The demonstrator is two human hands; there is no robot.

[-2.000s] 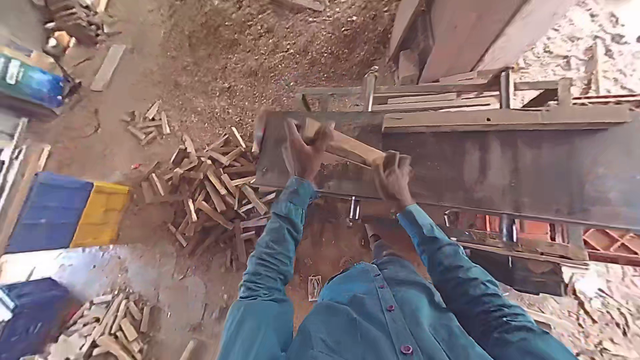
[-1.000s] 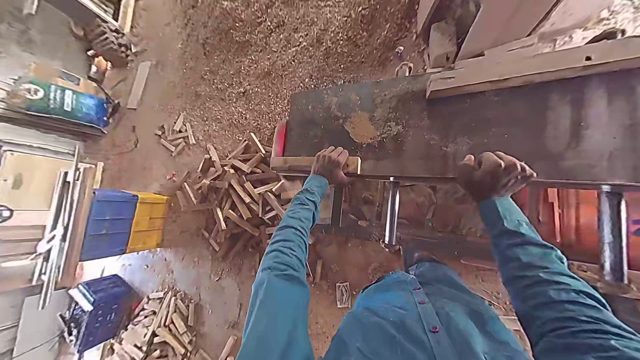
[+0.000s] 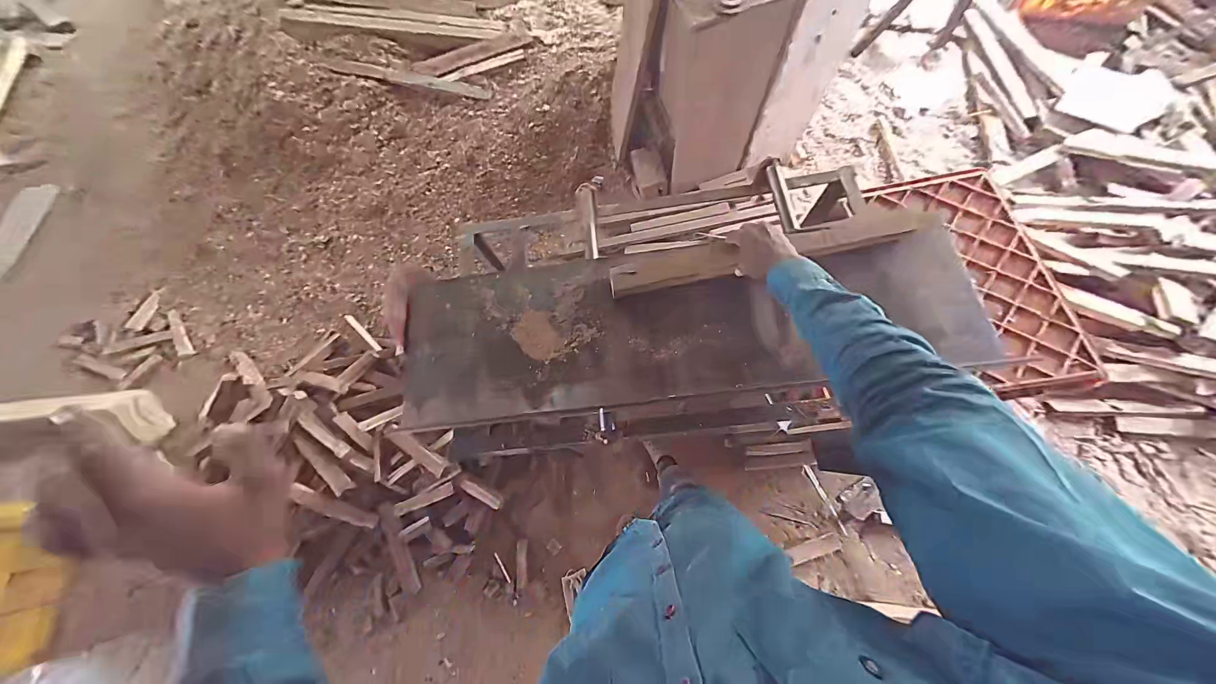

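My left hand (image 3: 166, 503) is blurred at the lower left, off the table, fingers spread beside the end of a pale wooden piece (image 3: 123, 410); whether it grips this piece cannot be told. My right hand (image 3: 763, 249) is curled over a long wooden board (image 3: 674, 270) lying along the far edge of a dark metal machine table (image 3: 703, 356). The fingertips are partly hidden. A small heap of sawdust (image 3: 538, 335) sits on the left half of the tabletop. Thin wooden strips (image 3: 679, 217) rest on the frame behind the board.
Short wood offcuts (image 3: 323, 442) are piled on the floor left of the table. A red plastic grid crate (image 3: 1012, 275) is at the table's right end, with scrap wood (image 3: 1130, 237) beyond. A large wooden post or box (image 3: 727, 85) stands behind. A yellow crate (image 3: 28, 589) is lower left.
My left hand has left the table's near edge and moved out left. My right hand has gone from the near edge to the board on the far side. The view has shifted.
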